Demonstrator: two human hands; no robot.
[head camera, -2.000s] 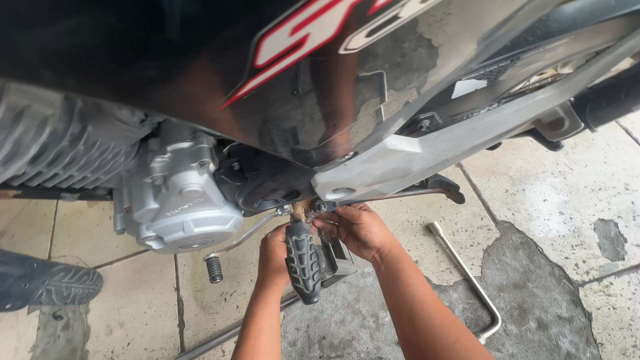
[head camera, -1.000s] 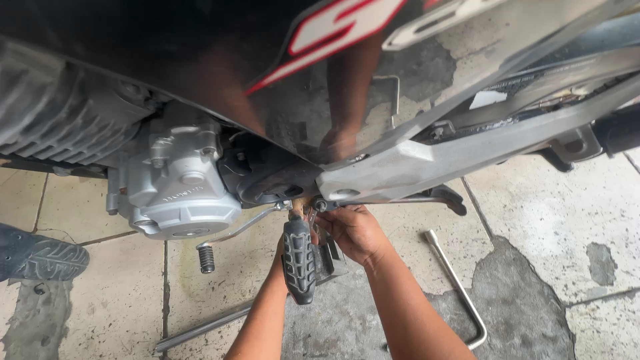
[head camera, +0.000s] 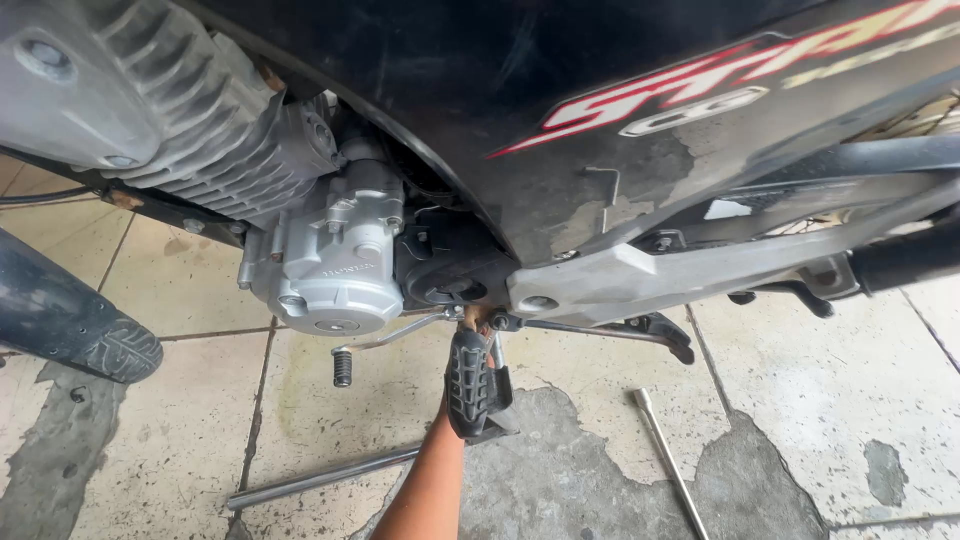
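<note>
My left forearm (head camera: 431, 484) reaches up from the bottom edge to behind the black rubber footpeg (head camera: 468, 386) of a motorcycle. The footpeg hides nearly all of my left hand, so its grip cannot be seen. Above the footpeg are a rusty bracket (head camera: 472, 315) and a dark bolt or pivot (head camera: 498, 321). Beside the footpeg hangs a black plate-like part (head camera: 504, 409). The gear shift lever's rubber tip (head camera: 342, 369) is to the left, under the silver engine cover (head camera: 337, 289). My right hand is out of view.
On the tiled floor (head camera: 585, 367) lie a metal socket wrench (head camera: 667, 450) at the right and a metal tube or bar (head camera: 322, 476) at the lower left. The front tyre (head camera: 127, 352) stands at the left edge. The grey frame cover (head camera: 600, 281) extends to the right above the floor.
My right hand, beside the footpeg in both earlier frames, has left the view. My left arm still reaches behind the footpeg. The view has shifted, showing more of the engine.
</note>
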